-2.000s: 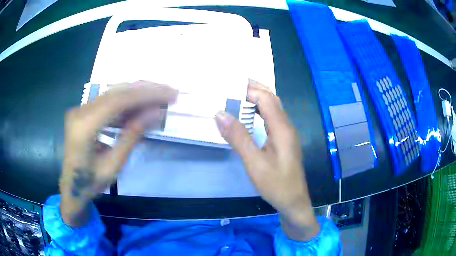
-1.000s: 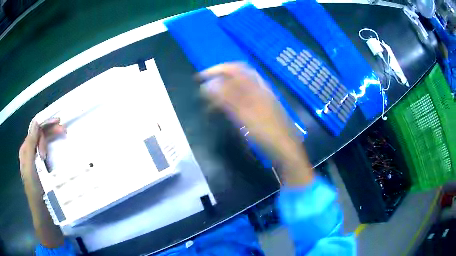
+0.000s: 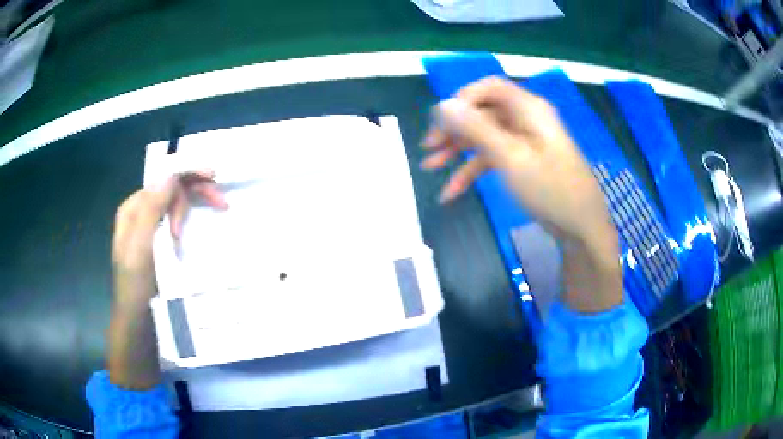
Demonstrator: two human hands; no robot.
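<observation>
The white housing (image 3: 300, 231) lies on the white protective sheet (image 3: 318, 388) in front of me. One grey foot pad (image 3: 409, 287) is on its right end and another foot pad (image 3: 181, 328) on its left end. My left hand (image 3: 172, 214) rests at the housing's left edge, fingers bent over it; whether it grips is unclear. My right hand (image 3: 515, 146) is raised over the left blue liner sheet (image 3: 468, 70), fingers spread and slightly blurred. I see nothing held in it. Large grey pads (image 3: 537, 257) on that sheet are partly hidden by the right forearm.
Blue sheets with rows of small pads (image 3: 640, 227) and another blue sheet (image 3: 665, 154) lie at right. Beyond are a white corded device (image 3: 730, 206) and a green crate (image 3: 751, 343). Black tape tabs hold the sheet's corners. The green belt (image 3: 257, 34) runs behind a pale edge.
The view has turned, shifting the housing toward the centre. My right hand has risen with its fingers spread. My left hand stays at the housing's left edge. The loop stand no longer shows as two seconds ago.
</observation>
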